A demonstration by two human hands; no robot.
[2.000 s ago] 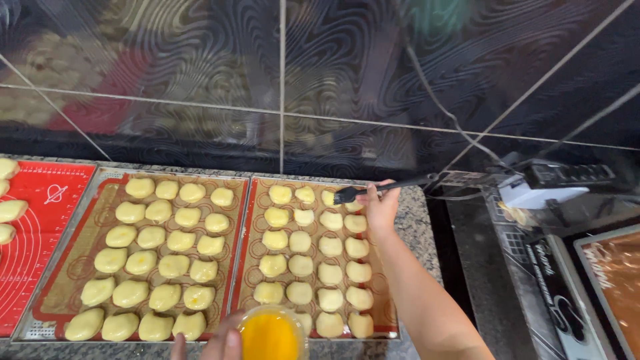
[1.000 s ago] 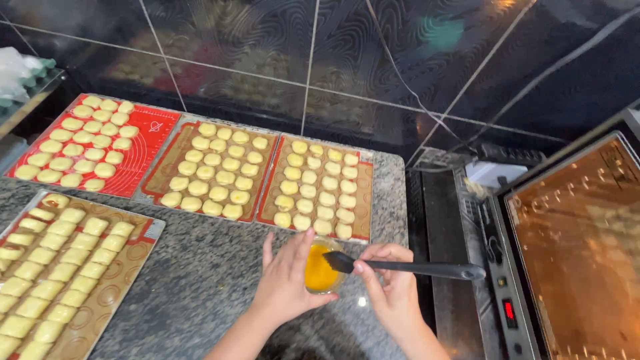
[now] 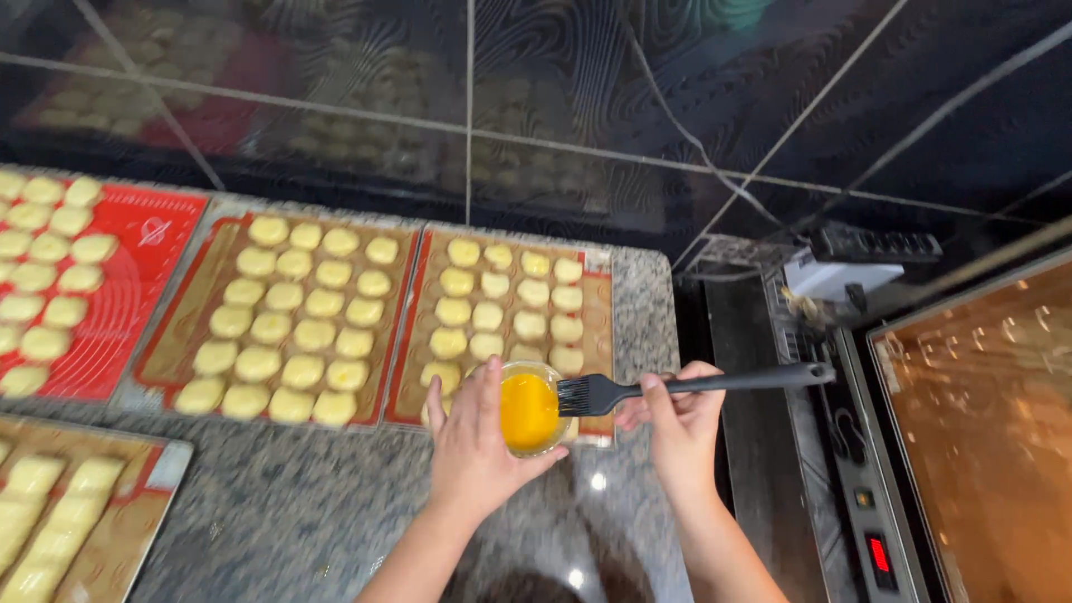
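Observation:
My left hand (image 3: 479,448) holds a small clear cup of yellow egg wash (image 3: 529,412) above the front edge of the right-hand tray. Pinched by its handle in my right hand (image 3: 682,419) is a black pastry brush (image 3: 596,394), its bristles at the cup's right rim. Behind the cup lies a baking mat with rows of dough pieces (image 3: 529,325); the left column looks yellower and shinier than most others. To its left, a second matted tray bears rows of glossy dough pieces (image 3: 314,335). The cup and my left hand hide part of the right-hand tray's front.
A red silicone mat (image 3: 159,276) with dough pieces lies at the far left. Another tray (image 3: 100,536) of dough is at the front left, on the granite countertop (image 3: 293,502). An oven (image 3: 988,419) with a red display stands right. A power strip (image 3: 875,243) sits near the dark tiled wall.
Two seconds ago the brush was over the back of the right-hand tray; by one second ago it was at the cup, where it remains. The view has shifted considerably between frames.

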